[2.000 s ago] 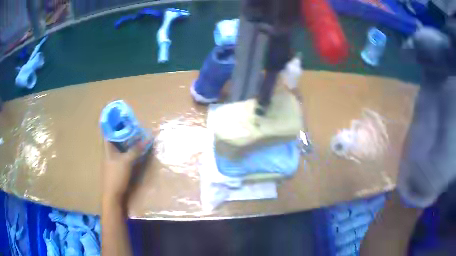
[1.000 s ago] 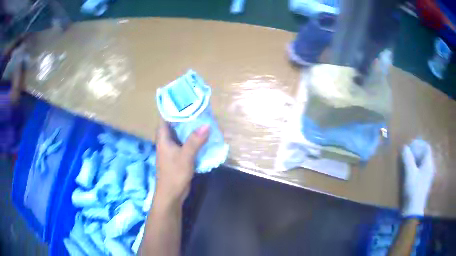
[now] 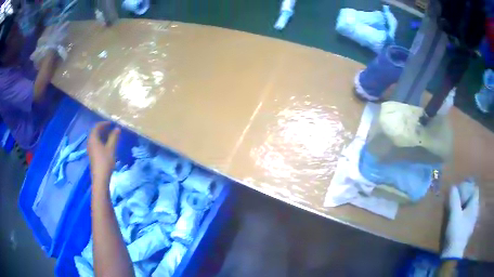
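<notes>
My bare left hand (image 3: 104, 146) is raised over the blue totes at the left. Its thumb and fingers are apart, with no part seen between them. My right hand (image 3: 461, 219), in a white glove, rests low on the worktop to the right of the press. Its thumb and fingers point away from me; whether it holds something small cannot be told. The cream upper block (image 3: 417, 130) of the press fixture sits over a light-blue part (image 3: 398, 173). The lower block (image 3: 392, 193) shows beneath, on a white cloth (image 3: 346, 176).
A blue tote (image 3: 206, 238) holds jumbled light-blue hollow parts (image 3: 168, 203). A dark-blue sleeve (image 3: 382, 73) stands by the grey press upright (image 3: 425, 59). The green belt (image 3: 227, 13) carries light-blue parts (image 3: 363, 27). Another person's gloved hand (image 3: 51, 43) is at the far left.
The view has swung left. My left hand has moved left over the totes and the light-blue hollow part is no longer in it. My right hand stays beside the fixture.
</notes>
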